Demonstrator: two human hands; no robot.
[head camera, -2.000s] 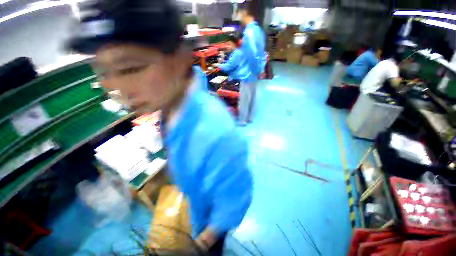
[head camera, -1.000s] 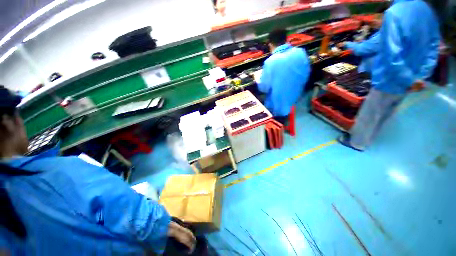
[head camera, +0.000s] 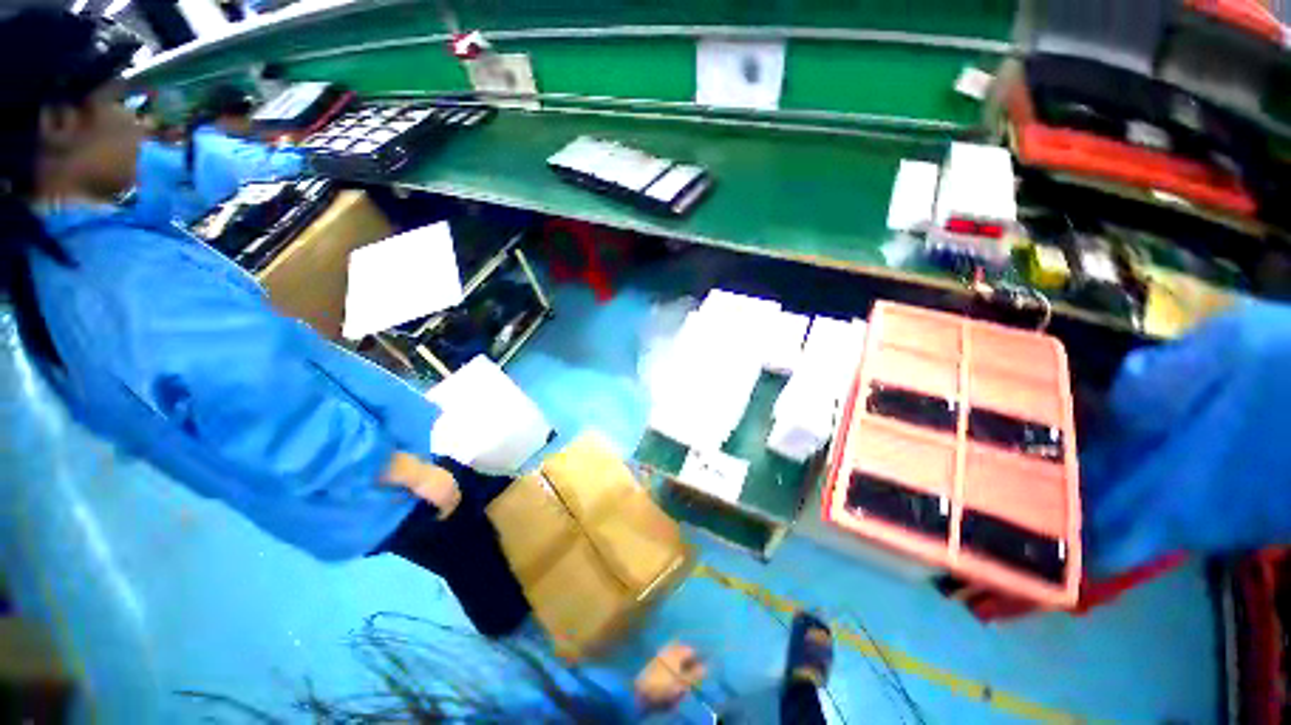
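Note:
My left hand (head camera: 668, 677) shows small and blurred at the bottom edge, with a blue sleeve. No held thing is visible, but its finger state is unclear. My right hand is out of the picture. A brown taped carton (head camera: 588, 543) sits in front, beyond my left hand and apart from it. White gift boxes (head camera: 718, 368) lie on a small green-topped table (head camera: 736, 510). Right of it, a red-orange compartment tray (head camera: 1015, 371) holds several dark devices.
A person in a blue smock (head camera: 213, 368) stands at the left, near the carton. A blue sleeve (head camera: 1203, 425) of another person is at the right. A white-topped stool (head camera: 489, 414), another white square top (head camera: 404, 279) and the green line bench (head camera: 793, 191) lie beyond.
The view has swung left and down from the aisle to the bench side. The carton and gift boxes appear nearer. My left hand has come into view at the bottom.

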